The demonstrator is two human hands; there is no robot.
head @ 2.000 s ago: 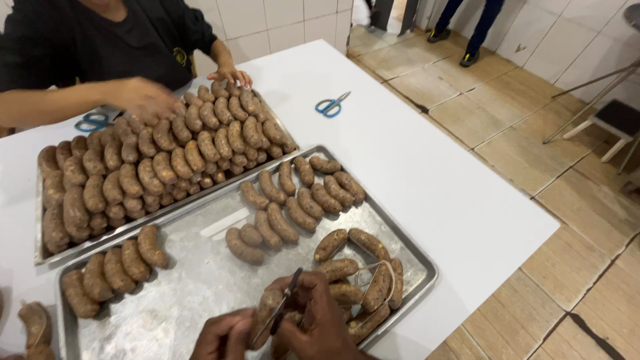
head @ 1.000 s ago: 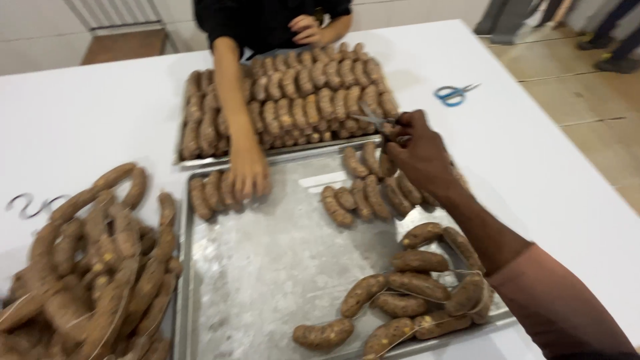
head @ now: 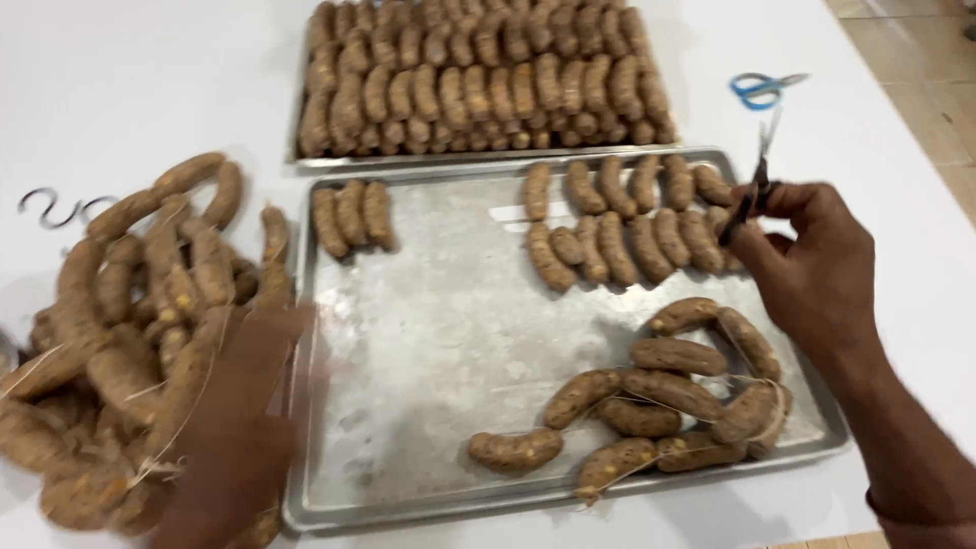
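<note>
My right hand point(head: 812, 267) holds small dark-handled scissors point(head: 755, 183), blades pointing up, over the right end of two rows of cut sausages point(head: 648, 248). My left hand point(head: 236, 427), blurred, is over the right side of a pile of linked sausages point(head: 114, 328), beside the left edge of a metal sheet tray point(head: 427, 335); whether it grips anything cannot be told. A string-tied chain of sausages point(head: 671, 393) lies at the tray's lower right. A few cut sausages point(head: 351, 217) lie at its upper left.
A second tray point(head: 488, 158) stacked with sausages point(head: 473, 91) stands behind the first. Blue-handled scissors point(head: 759, 90) lie on the white table point(head: 770, 30) at the back right. Dark S-shaped hooks point(head: 49, 206) lie at the left, behind the pile.
My left hand has come into view at the sausage pile. The other person's hand, over the tray's upper left a second ago, is out of view. My right hand still holds the scissors. The view has shifted.
</note>
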